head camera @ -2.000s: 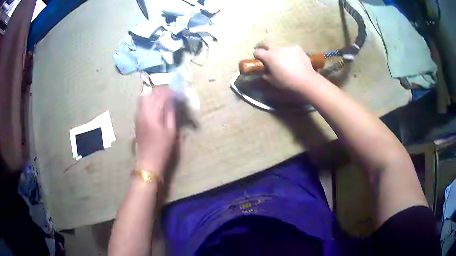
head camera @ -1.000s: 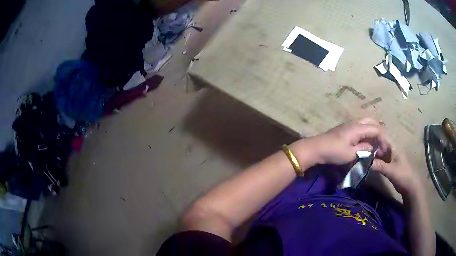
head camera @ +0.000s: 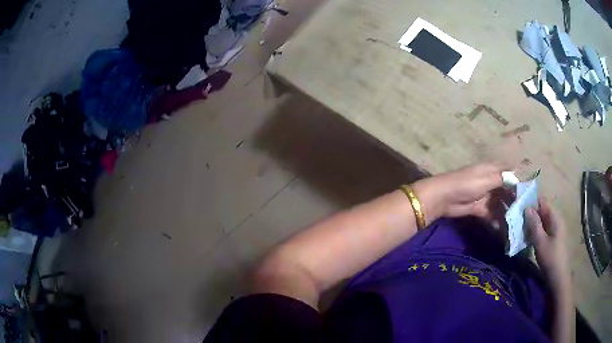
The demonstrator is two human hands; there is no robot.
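A small light-blue fabric piece (head camera: 519, 224) is held between my hands at the table's near edge, in front of the purple apron. My left hand (head camera: 476, 191), with a gold bangle at the wrist, grips its upper left side. My right hand (head camera: 547, 231) holds its right side with thumb and fingers. A little white shows at the top of the piece, by the left fingers. Some of my fingers are hidden behind the piece.
A white piece with a dark rectangle (head camera: 435, 51) lies on the beige table (head camera: 362, 80). Light-blue pieces (head camera: 570, 63) are heaped at the far right. The iron (head camera: 594, 221) stands at the right, cut off by the picture's edge. Cloth piles (head camera: 117, 87) lie on the floor at left.
The view has swung left since the earliest frame. My right hand has let go of the iron and now holds the fabric piece with my left. Since one second ago the piece has been turned and opened out.
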